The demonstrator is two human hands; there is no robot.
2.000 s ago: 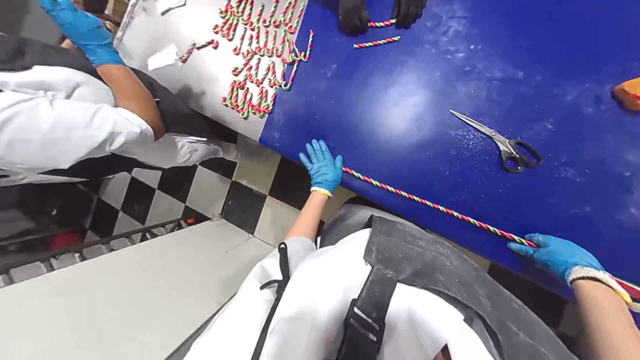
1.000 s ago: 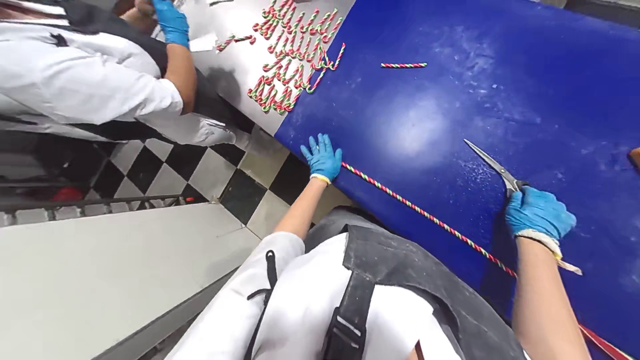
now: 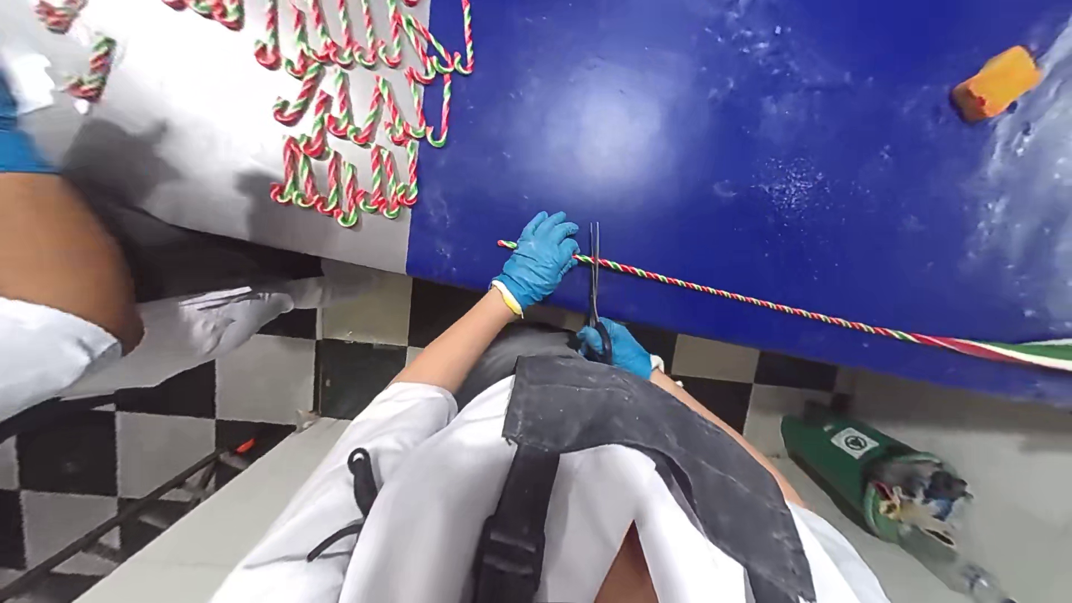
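My left hand, in a blue glove, lies over a twisted red, white and green candy rope near its left end, on the blue table. My right hand, also gloved in blue, grips the black handles of metal scissors at the table's front edge. The blades point away from me and cross the rope just right of my left hand. To the right the rope widens into a thicker striped strand.
Many bent candy canes lie on the pale surface at left, a few over the blue. An orange block is at upper right. Another person's arm is at left. A green bin holding waste stands on the floor at right.
My right hand let go of the rope, reached the scissors on the table, and has brought them to the rope beside my left hand. The view has shifted.
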